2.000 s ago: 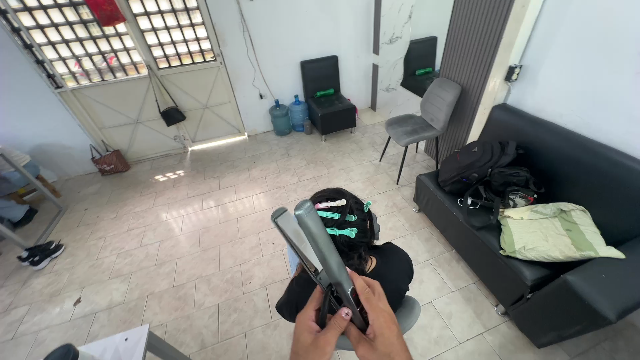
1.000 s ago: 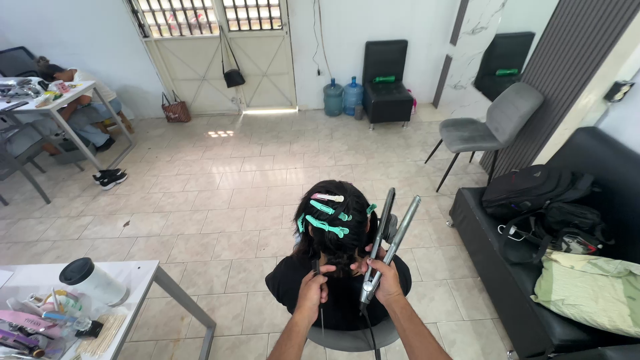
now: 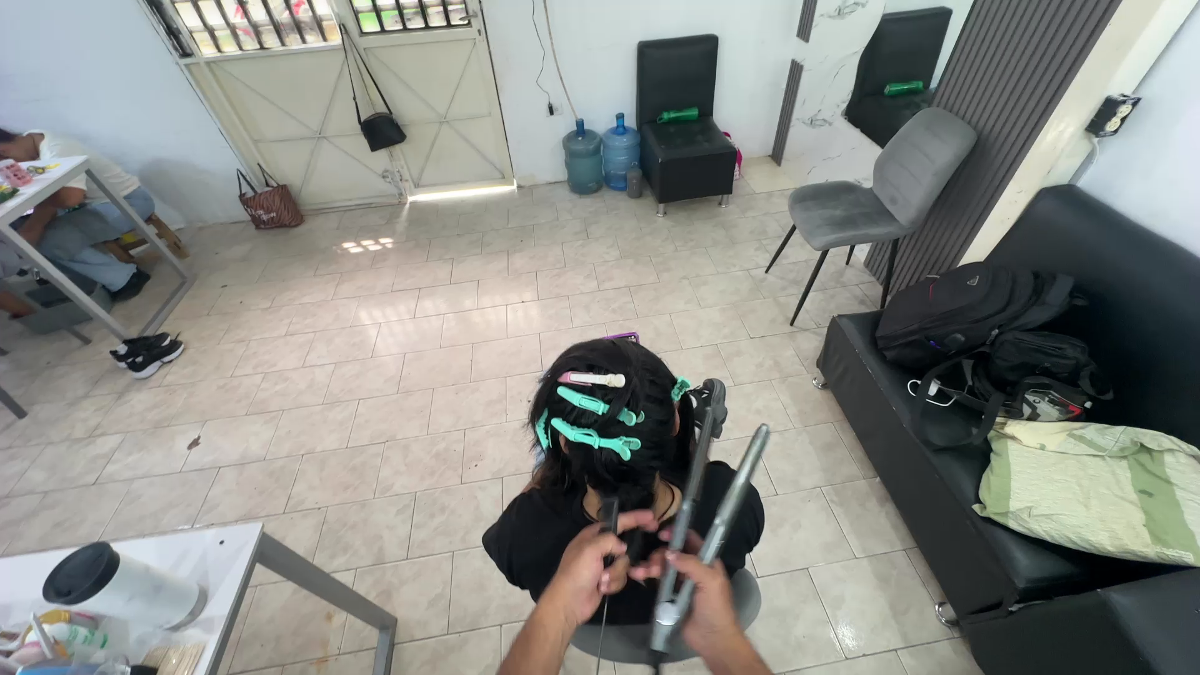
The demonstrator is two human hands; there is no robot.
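A seated person in a black top is in front of me, seen from behind, their dark hair (image 3: 609, 361) pinned up with turquoise sectioning clips (image 3: 595, 437) and a pink-and-white clip (image 3: 592, 380). My left hand (image 3: 592, 562) holds a dark comb with a thin metal tail (image 3: 605, 609) at the nape, its fingertips by a lock of hair. My right hand (image 3: 698, 586) grips a grey hair straightener (image 3: 722, 525), plates spread apart and pointing up and away, right of the neck. Fingers of both hands nearly meet at the lock; exact finger contact is unclear.
A white table (image 3: 234, 553) with a lidded tumbler (image 3: 122, 586) stands at lower left. On the right are a black sofa (image 3: 853, 375) with bags and a grey chair (image 3: 844, 211). Another person sits at a table (image 3: 47, 192) far left; black shoes (image 3: 148, 354) lie on the floor.
Two seconds ago both hands were together on the straightener. Since then my left hand has taken the comb, and both hands have come to the hair at the nape. The view has shifted.
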